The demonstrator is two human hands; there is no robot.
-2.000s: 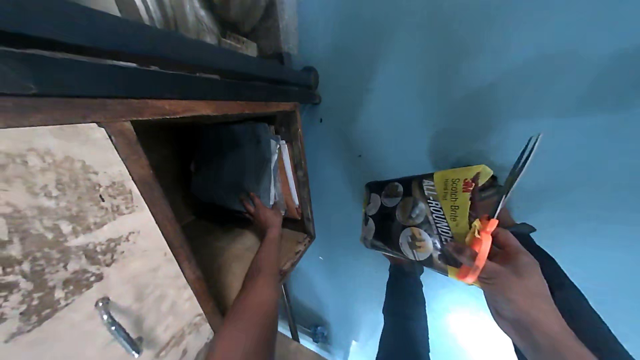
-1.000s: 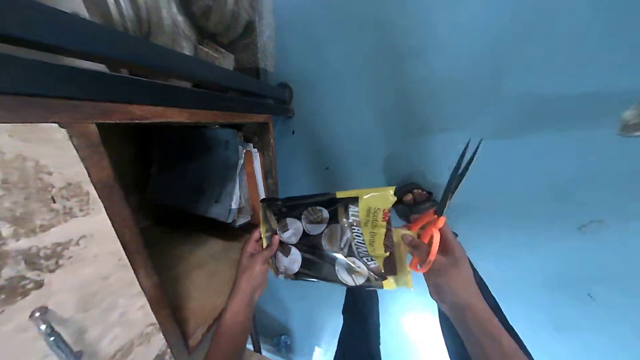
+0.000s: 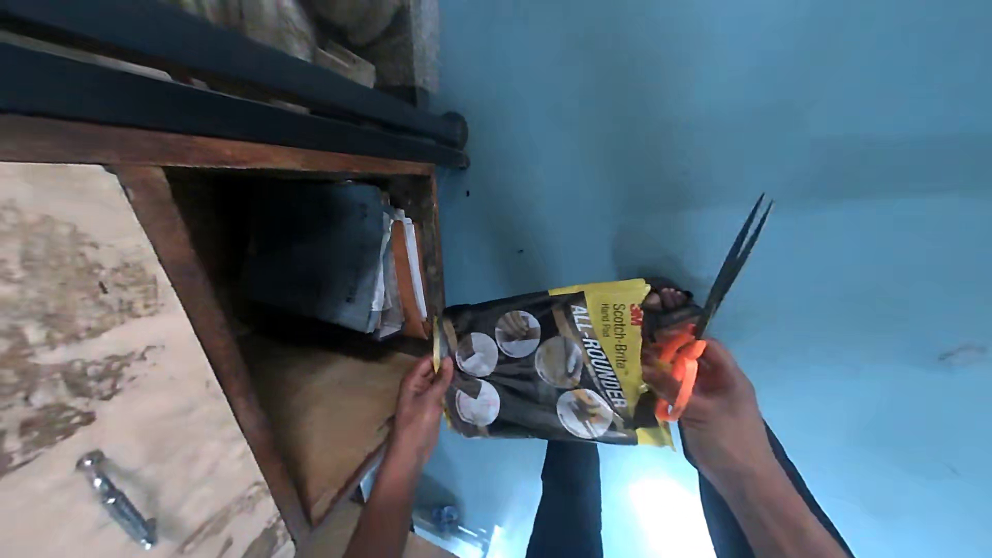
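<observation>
Between my hands is a black and yellow Scotch-Brite hand pad packet [image 3: 535,364], printed with round pictures. The thumb and fingers of my left hand [image 3: 425,387] pinch its left end. My right hand [image 3: 709,387] holds orange-handled scissors [image 3: 682,372] at its right end; their dark blades point up and away, slightly apart. The fingers of this hand are partly hidden behind the handles and the packet, and seem to grip the packet too.
An open wooden cabinet compartment [image 3: 325,403] on the left holds a dark folder [image 3: 325,256] and papers [image 3: 409,271] along its side. Beside it is a worn panel with a metal handle [image 3: 116,500]. Dark rails [image 3: 232,116] run above. My feet and legs are over the blue floor [image 3: 775,116].
My left hand has come out of the cabinet, where it touched the dark folder, and has taken hold of the packet's left end. The scissors remain in my right hand.
</observation>
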